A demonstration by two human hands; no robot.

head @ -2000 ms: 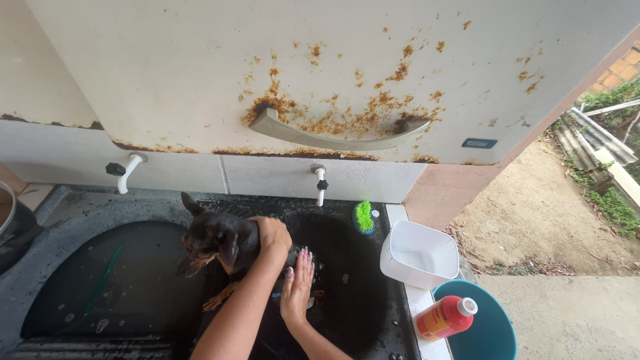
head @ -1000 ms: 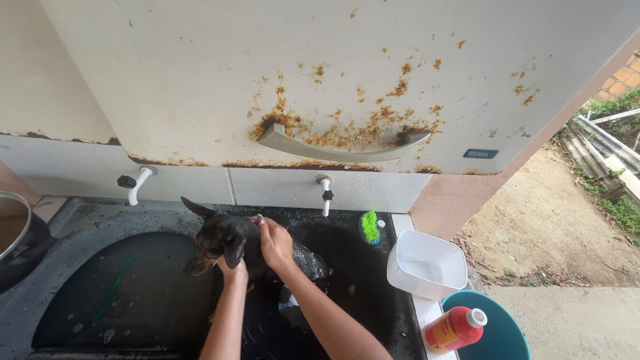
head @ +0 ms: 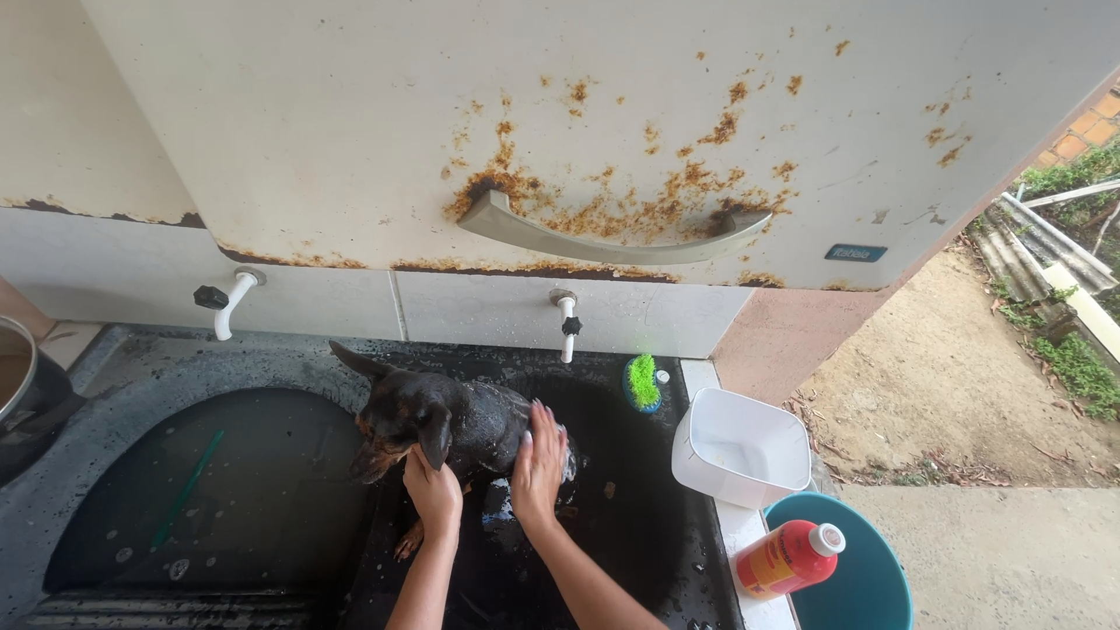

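Observation:
A small wet black-and-tan dog (head: 472, 420) sits in the right basin of a dark double sink (head: 647, 490), its head turned to the left. Under its jaw and against its neck is my left hand (head: 433, 492), the fingers partly hidden by the ear. My right hand (head: 540, 464) lies with extended fingers along the dog's side and back, where some white lather shows. One front paw of the dog rests near the divider between the basins.
White taps (head: 232, 306) (head: 568, 328) project from the tiled wall below a rusty cabinet (head: 612, 105). At right are a green-bristled brush (head: 643, 382), a white plastic tub (head: 742, 446), a red bottle (head: 783, 560) and a teal bucket (head: 875, 560). A metal pot (head: 26, 402) stands left; dark water fills the left basin.
My right hand has moved from the dog's upper back near its neck down to its side and rear. My left hand remains at the dog's jaw and neck.

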